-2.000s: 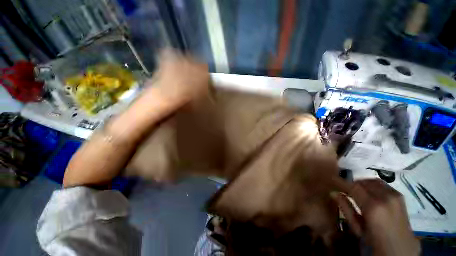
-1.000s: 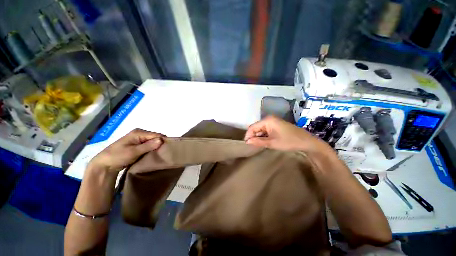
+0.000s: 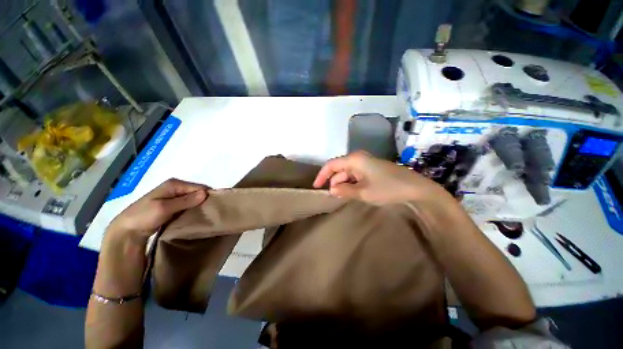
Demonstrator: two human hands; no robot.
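Note:
A brown garment panel (image 3: 328, 266) hangs over the front edge of the white table. Its top edge is held up between my hands and runs nearly straight, with a thin paler line along it. My left hand (image 3: 160, 204) pinches the left end of this edge between thumb and fingers. My right hand (image 3: 358, 178) pinches the right end. More brown cloth stands up behind the edge, and folds hang below it. The white sewing machine (image 3: 437, 126) with blue stripe is to the right, and the cloth is in front and left of its needle area.
Tweezers (image 3: 550, 247) and black snips (image 3: 577, 253) lie on the table (image 3: 225, 129) at right, beside small dark round pieces. A lit control panel (image 3: 591, 160) is on the machine. At left another machine table holds a yellow bag (image 3: 68, 143). A striped curtain (image 3: 287, 48) hangs behind.
Two seconds ago the hands were blurred and far apart, with cloth near the needle area. Since one second ago both hands hold the same edge; the view has shifted slightly.

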